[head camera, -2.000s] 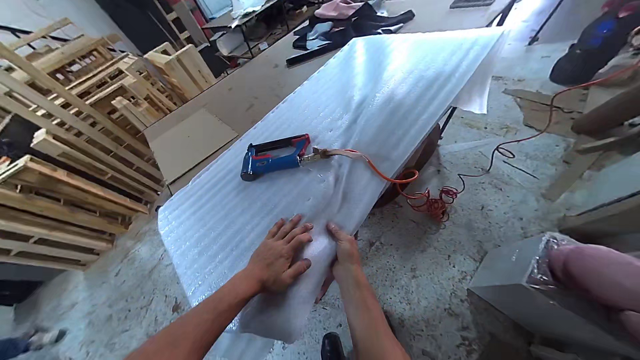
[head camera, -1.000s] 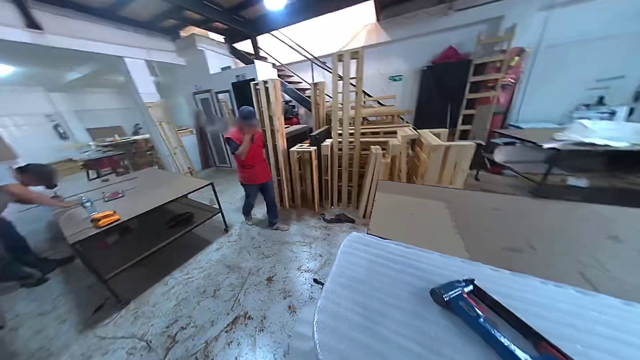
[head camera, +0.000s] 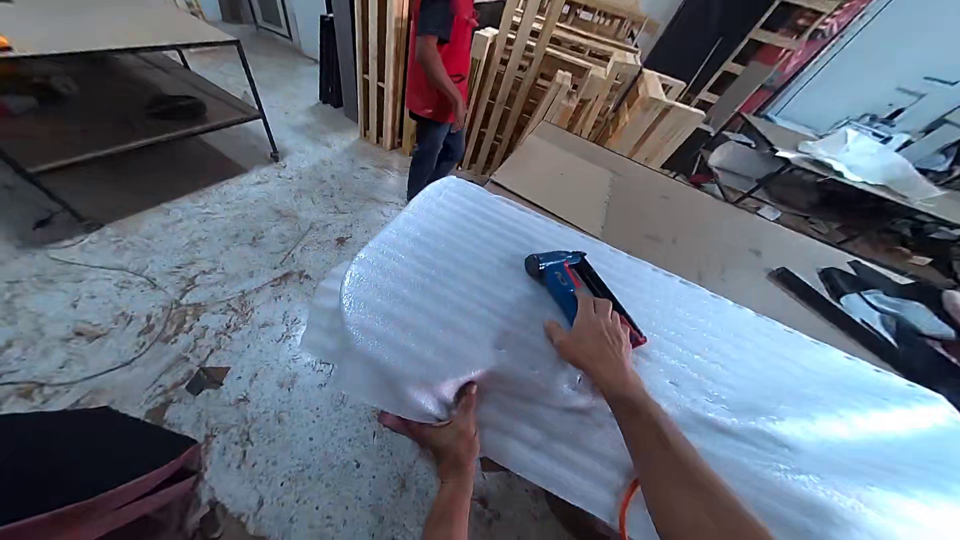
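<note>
White foam sheeting (head camera: 427, 277) covers a long panel with a rounded end. My left hand (head camera: 450, 442) grips the near edge of the foam, with the material bunched at its thumb. On top of the sheeting lies a blue and black pneumatic stapler (head camera: 556, 279), and my right hand (head camera: 596, 337) has its fingers on the handle. Whether the fingers wrap fully round the handle is partly hidden by the hand itself. An orange air hose (head camera: 627, 510) shows at the bottom, beside my right forearm.
Behind the panel is a cardboard-covered table (head camera: 675, 217) with dark material at its right. A person in a red vest (head camera: 439, 75) stands near wooden frames (head camera: 525, 82). At the left are a metal-framed table (head camera: 135, 49) and a black-topped piece (head camera: 82, 457) on the floor side.
The view has swung widely. Two seconds ago both hands were on the foam and the stapler lay untouched; now my right hand is on the stapler. The person in red has lowered the raised arm.
</note>
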